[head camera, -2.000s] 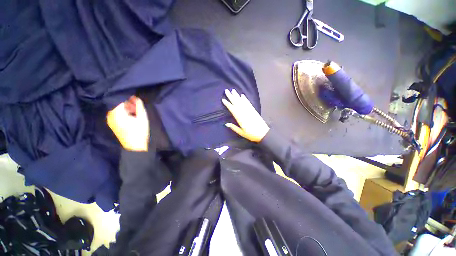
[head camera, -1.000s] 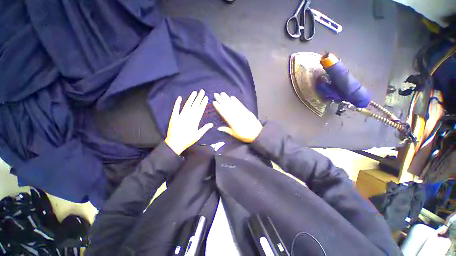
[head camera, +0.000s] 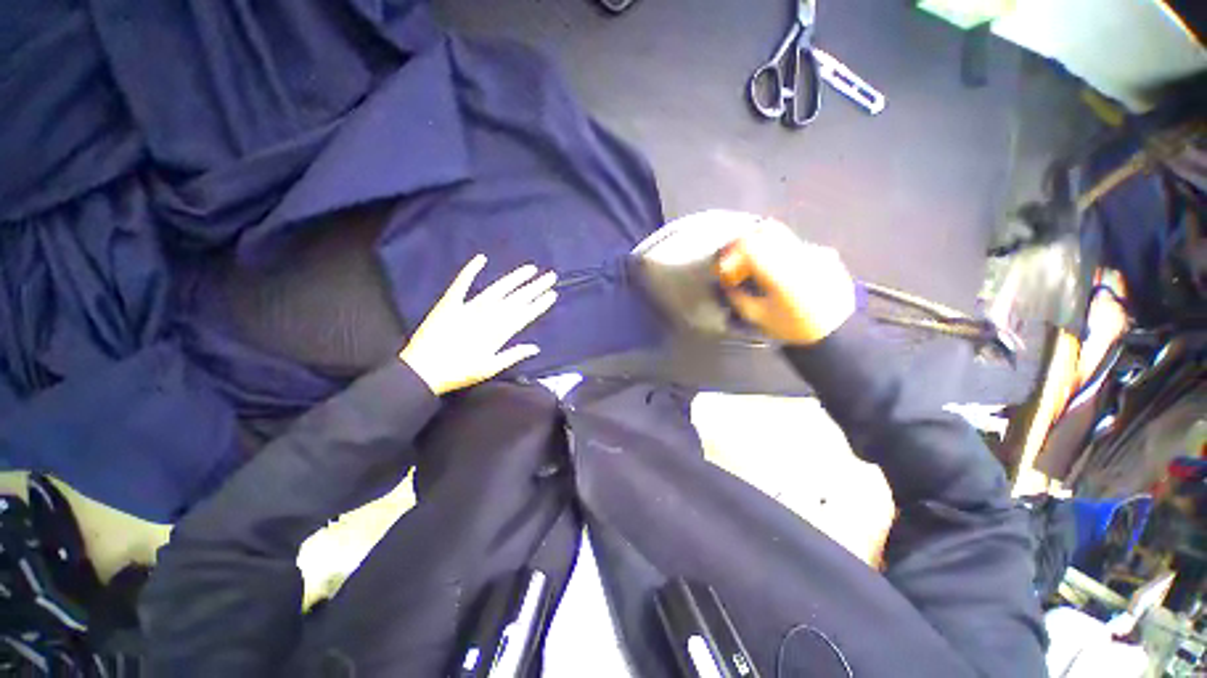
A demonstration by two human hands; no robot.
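A navy garment panel (head camera: 530, 146) lies on the dark table cover, with a dark straight pocket slit (head camera: 592, 276) near its lower part. My left hand (head camera: 479, 327) lies on the panel with fingers spread, fingertips at the slit's left end. My right hand (head camera: 794, 285) is closed around the handle of the steam iron (head camera: 682, 272). The iron is blurred; its metal plate is at the panel's right edge, near the slit's right end. Whether the plate touches the cloth cannot be told.
A navy cloth heap (head camera: 225, 119) fills the left. Black-handled shears (head camera: 790, 86) and a slim white cutter (head camera: 849, 82) lie at the far side of the table (head camera: 913, 199). The iron's hose (head camera: 933, 315) runs right, towards hanging cords and dark cloth.
My right hand has left the panel and taken hold of the iron, which has moved left to the panel's edge. My left hand stays on the panel, slightly further left.
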